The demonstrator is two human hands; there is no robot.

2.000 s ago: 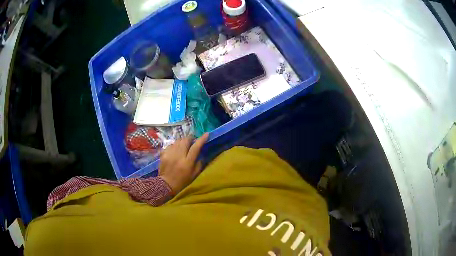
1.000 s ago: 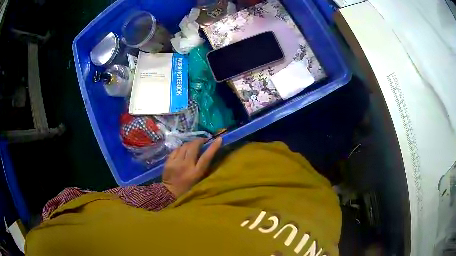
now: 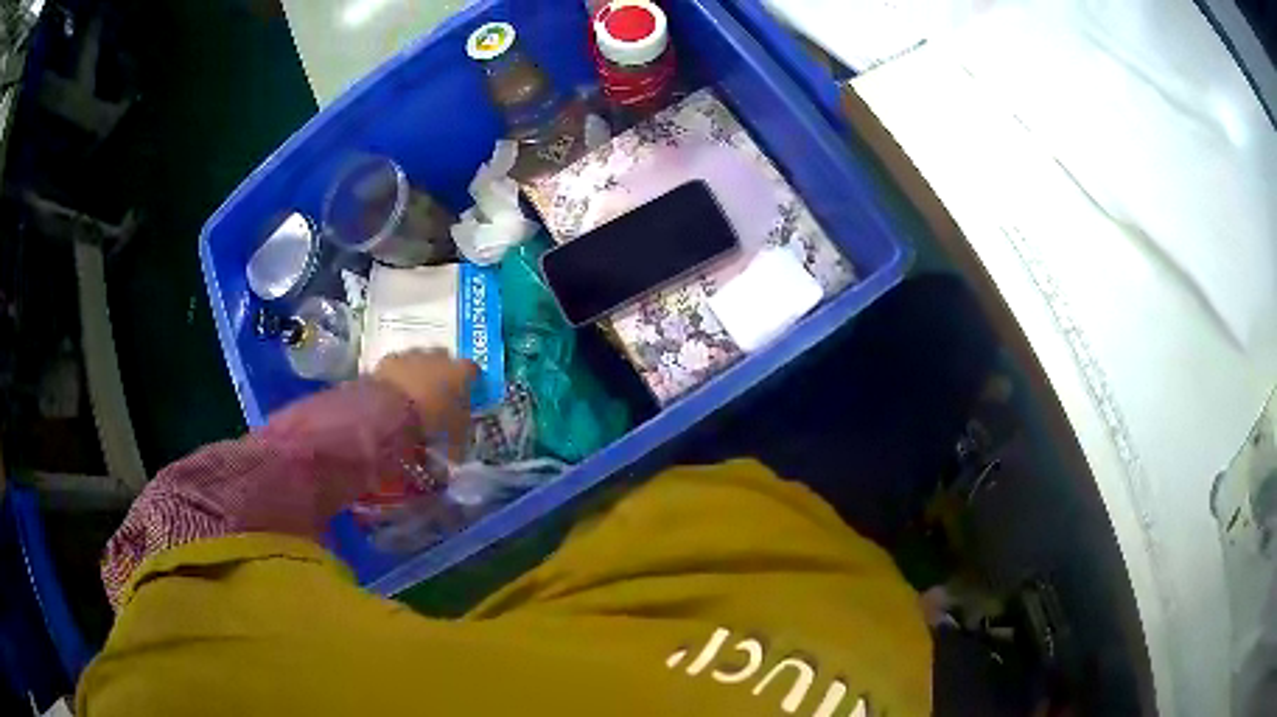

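My left hand [image 3: 427, 390] is in the blue plastic bin, over the lower part of a notebook [image 3: 410, 311] with a white and blue cover. The hand is blurred and its fingers point down; whether it grips anything cannot be told. A plastic bag with red checked cloth [image 3: 399, 483] lies below the hand, partly hidden by the sleeve. The blue plastic bin [image 3: 756, 347] also holds a black phone [image 3: 640, 252] on a floral box or book [image 3: 672, 350], with a folded white piece [image 3: 766, 297] beside the phone. My right hand is not in view.
A red jar [image 3: 633, 63] and a bottle [image 3: 525, 91] stand at the bin's far side. Clear containers [image 3: 371, 210] are at its left. A teal plastic bag [image 3: 553, 371] lies mid-bin. A white table [image 3: 1029, 252] with a printed ruler edge curves along the right, bearing white cloth [image 3: 1176, 154].
My left hand has left the bin's near rim and moved forward into the bin, over the notebook. The view has shifted, bringing the red jar and bottle back into sight.
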